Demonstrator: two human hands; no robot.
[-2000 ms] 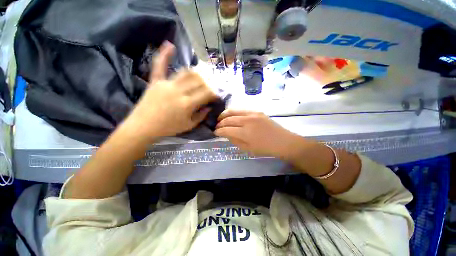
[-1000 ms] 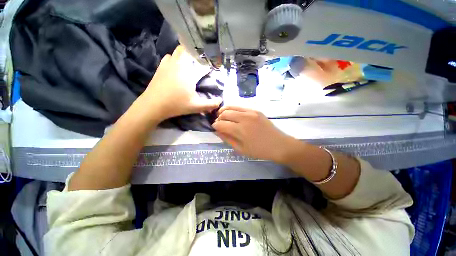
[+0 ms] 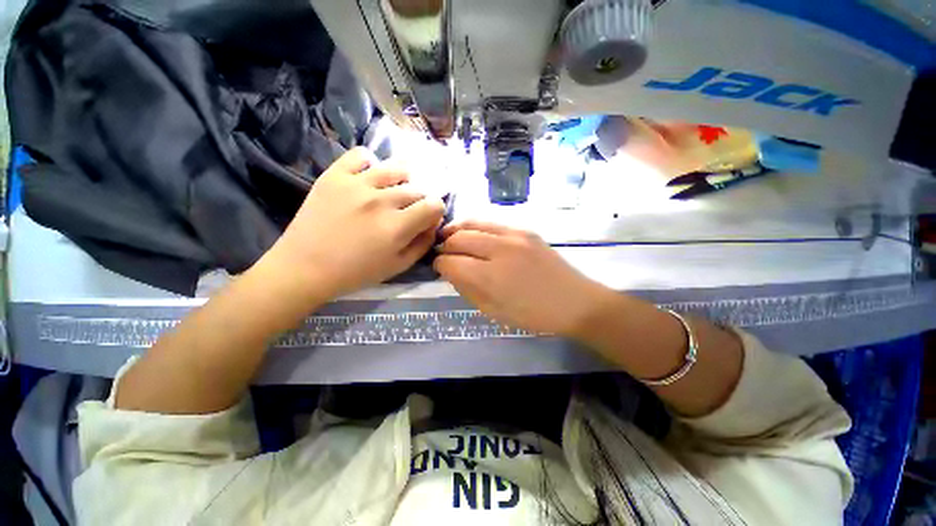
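Note:
The dark grey, slightly shiny garment piece [image 3: 133, 144] lies bunched on the white table left of the needle area. My left hand [image 3: 354, 221] is closed on its edge, fingers curled just in front of the bright needle area. My right hand [image 3: 508, 267] pinches the same edge beside the left fingertips. Only a small dark bit of cloth shows between the hands. The presser foot area [image 3: 452, 154] is washed out by the lamp, so I cannot tell if cloth is under it. A dark guard [image 3: 509, 175] hangs just right of it.
The white sewing machine head [image 3: 708, 62] with a grey knob [image 3: 607, 41] stands over the table. Black snips or a pen [image 3: 718, 182] and an orange-yellow bag [image 3: 708, 144] lie right of the needle. A ruler strip [image 3: 780, 309] runs along the front edge. A blue crate [image 3: 878, 411] is at lower right.
My left hand has come down from the needle area and its fingers have curled in near the right fingertips. The right hand has stayed nearly in place. The view has shifted slightly.

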